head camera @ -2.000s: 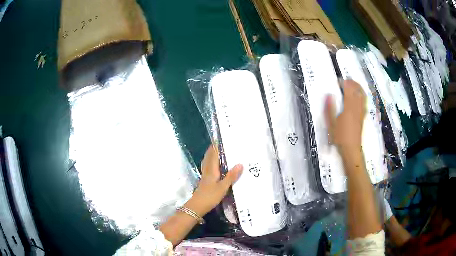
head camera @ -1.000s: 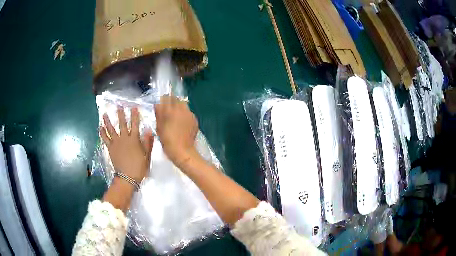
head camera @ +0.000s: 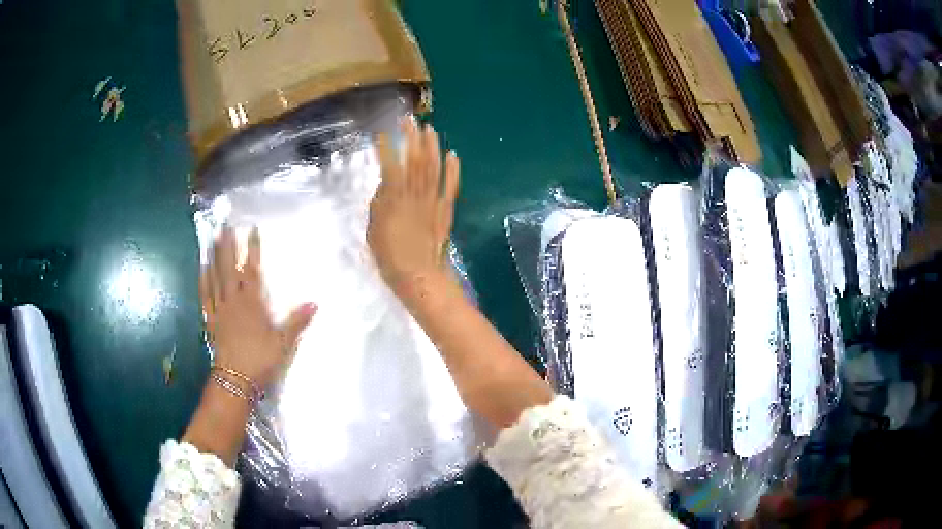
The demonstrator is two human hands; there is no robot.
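Note:
A stack of clear poly bags [head camera: 356, 413] lies glaring white in front of me, its far end inside the open brown bag carton [head camera: 300, 62] marked "SL200". My left hand [head camera: 246, 310] lies flat on the left side of the stack, fingers apart. My right hand [head camera: 413, 212] rests on the stack's upper right edge near the carton mouth, fingers extended and slightly blurred. Neither hand visibly grips a bag.
Several bagged units [head camera: 609, 331] stand in a row at right. Unbagged units [head camera: 52, 413] are at far left. A wooden strip [head camera: 587, 98], flattened cartons [head camera: 682, 78] and a blue object [head camera: 729, 33] are at upper right.
My right hand has opened from a closed grasp at the stack's upper middle and moved right. My left hand has shifted slightly down. The bag surface at the carton mouth lies flatter.

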